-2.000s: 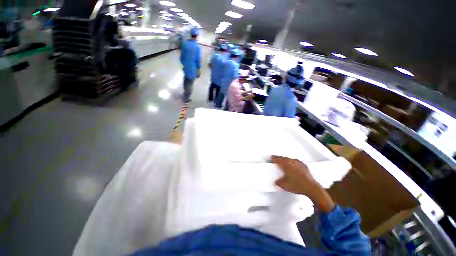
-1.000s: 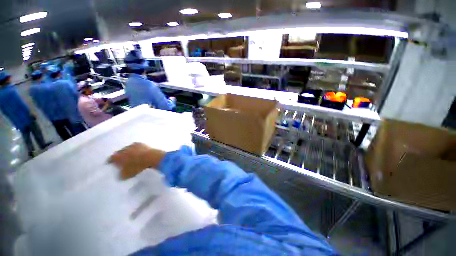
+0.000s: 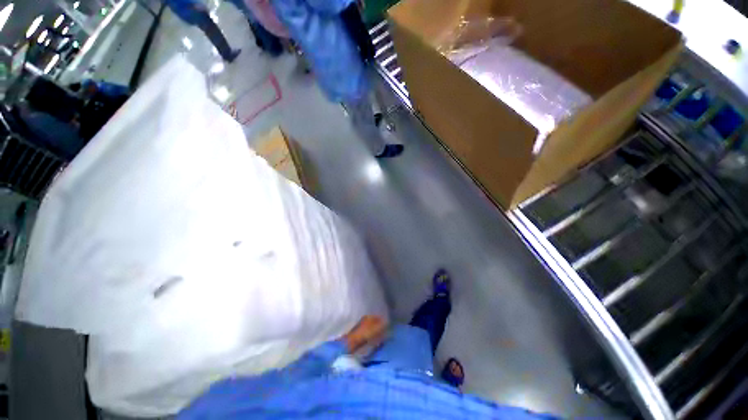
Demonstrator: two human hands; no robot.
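Observation:
A tall stack of white foam-like sheets or trays (image 3: 189, 221) stands in front of me on the left, with layered edges down its right side. A hand, which looks like my left hand (image 3: 365, 335), is small and blurred at the stack's lower right edge, close to my body. Its fingers look bent, but whether they grip anything is unclear. My right hand is not in view. An open brown carton (image 3: 476, 123) sits at the upper right with a whitish item in clear plastic (image 3: 525, 82) inside.
The carton stands on a roller conveyor (image 3: 611, 287) with a metal side rail along the right. Grey floor (image 3: 492, 328) lies between stack and conveyor, with my feet on it. A person in blue (image 3: 328, 49) stands beyond. Another brown carton (image 3: 279, 154) is behind the stack.
The view has swung downward and tilted. The arm that lay across the stack's top is gone from there. A hand now shows low at the stack's side, and the carton's inside is visible.

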